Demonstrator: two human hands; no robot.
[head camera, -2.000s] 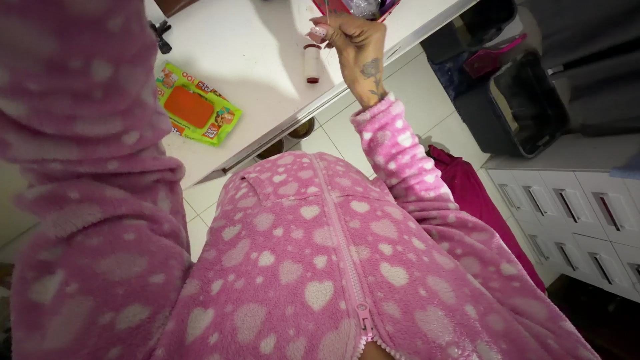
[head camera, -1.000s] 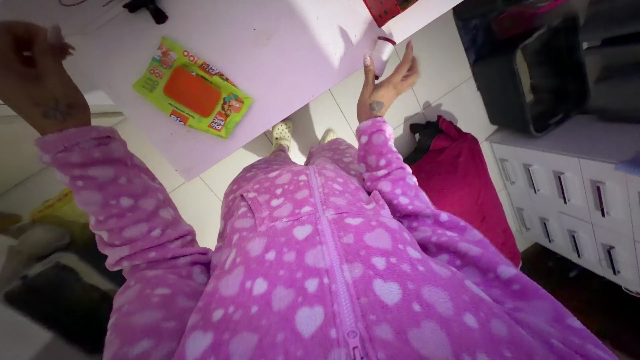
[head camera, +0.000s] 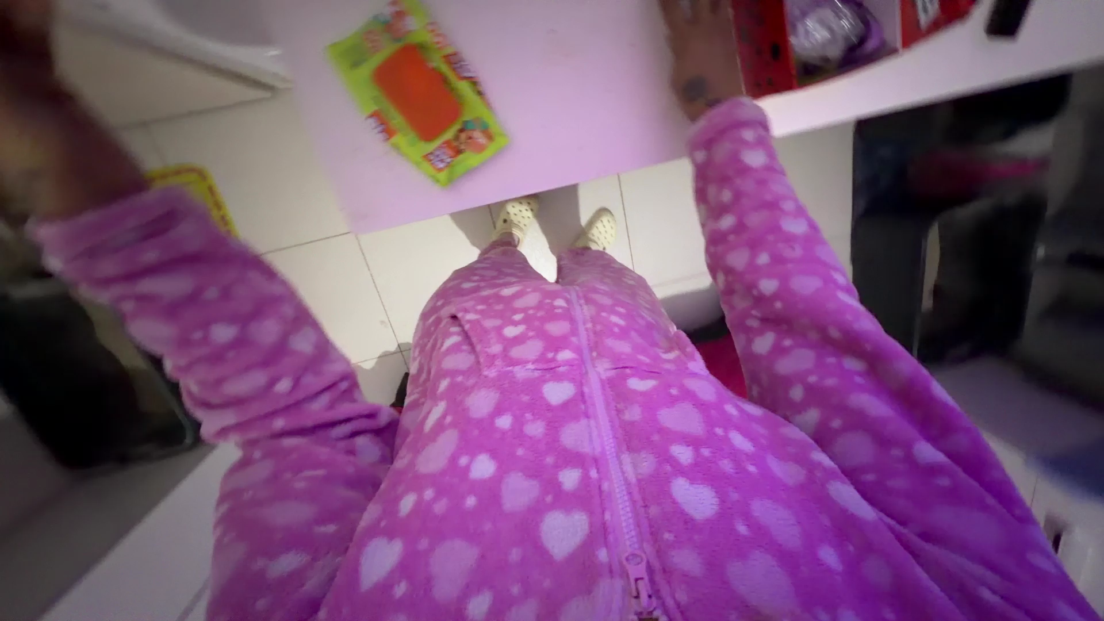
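My left hand is raised at the upper left, blurred and partly cut off, so its fingers and anything in them cannot be made out. My right hand is over the white table's edge area, close beside a red box holding a clear and purple plastic-wrapped item. The frame's top edge cuts off most of the right fingers. Between the two hands, a green wet wipes pack with an orange lid lies flat on the table.
A black object lies on the surface at the upper right. Dark containers stand right of the table. My feet in pale clogs are on the tiled floor. A yellow-edged item shows beneath my left wrist.
My right hand, beside a small white cylinder with a dark red end off the table edge one second ago, is now over the table by the red box. The cylinder is out of sight. The view has shifted.
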